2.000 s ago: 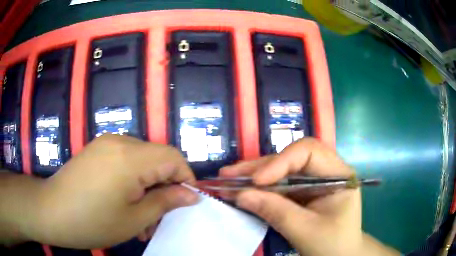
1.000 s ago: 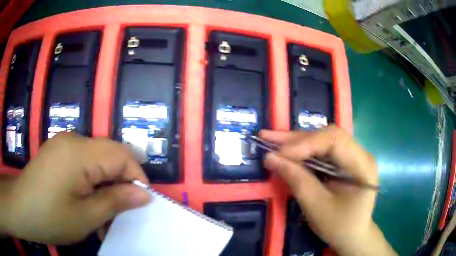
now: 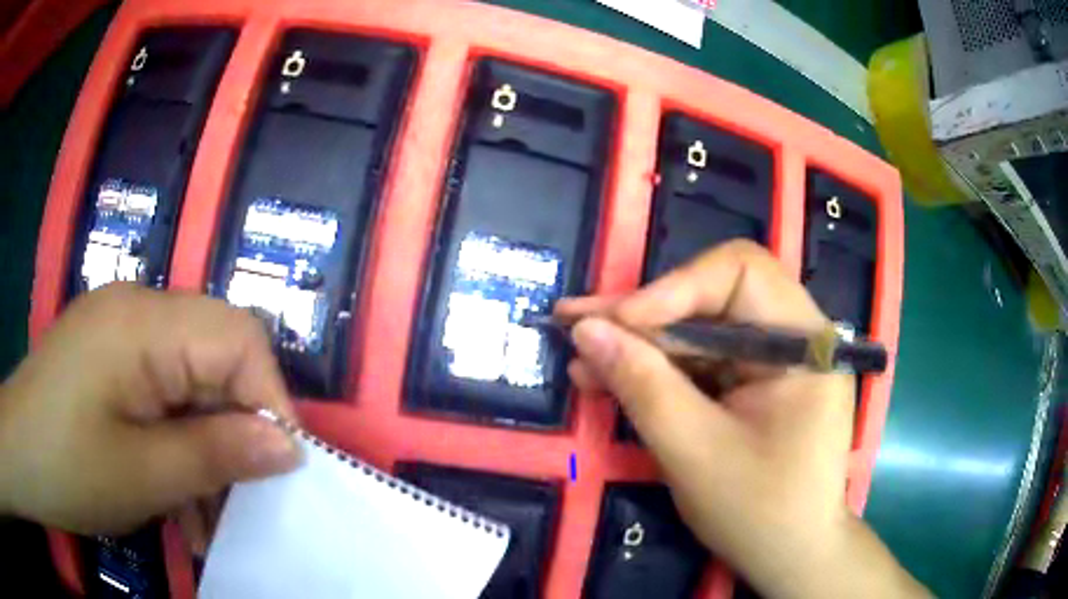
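Observation:
My left hand (image 3: 152,410) pinches a white label sheet (image 3: 351,527) with a dotted edge at its upper corner. My right hand (image 3: 738,398) holds dark tweezers (image 3: 750,343) like a pen. Their tip is at the lower board area of the middle black phone (image 3: 515,187), at the right side of its bright metal holders. Whether a sticker is at the tip cannot be told. The phone lies in a pocket of the red foam tray (image 3: 410,234). My right hand partly covers two phones to the right.
Other open-backed phones (image 3: 316,129) lie in the upper row, and more in the lower row, partly covered by the sheet and hands. A yellow roll (image 3: 902,117) and grey equipment (image 3: 995,70) stand upper right on the green bench (image 3: 949,410). A white card (image 3: 662,18) lies at the top.
The view has shifted and tilted, and the tray appears further right. The tweezers have moved from the label sheet's edge to a phone, then to the phone left of it. Both hands keep their holds.

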